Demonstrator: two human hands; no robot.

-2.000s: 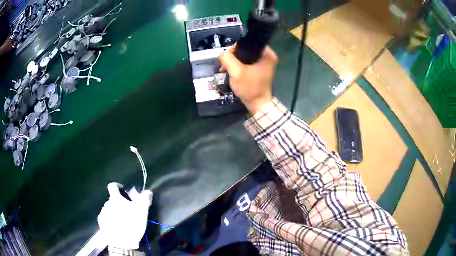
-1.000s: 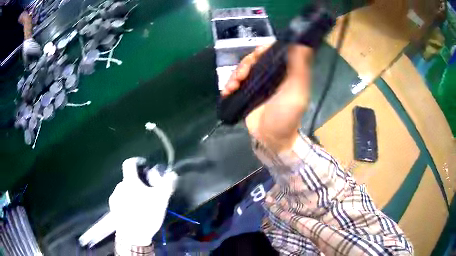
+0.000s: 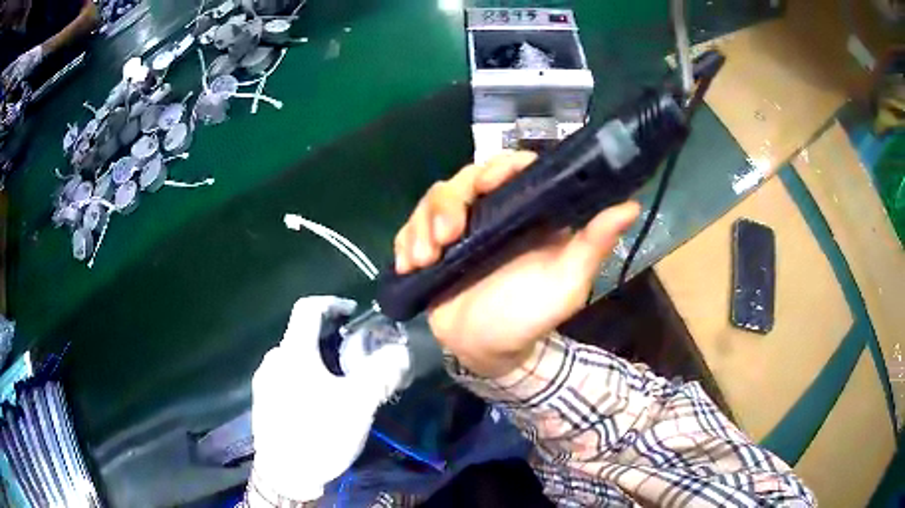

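My left hand (image 3: 313, 402), in a white glove, is closed around the end of a tubular unit (image 3: 226, 440) and its round grey-white disc (image 3: 372, 347). A white lead (image 3: 332, 238) sticks out from there to the upper left over the mat. Blue wire (image 3: 407, 449) hangs below the glove. My bare right hand (image 3: 511, 273) grips a black electric screwdriver (image 3: 556, 189), tilted down to the left. Its thin bit reaches the disc area in the glove. Whether a screw is on the bit cannot be told.
A screw feeder (image 3: 529, 84) stands at the back centre. Many discs with white leads (image 3: 144, 149) lie heaped at the left. White bars (image 3: 45, 437) stand at lower left. A mobile phone (image 3: 753, 276) lies on cardboard (image 3: 695, 298) at right. Another person's arm shows at top left.
My right hand has brought the screwdriver from the feeder down to the left hand. The left hand has moved right and up with the unit in it. The camera view has shifted left.
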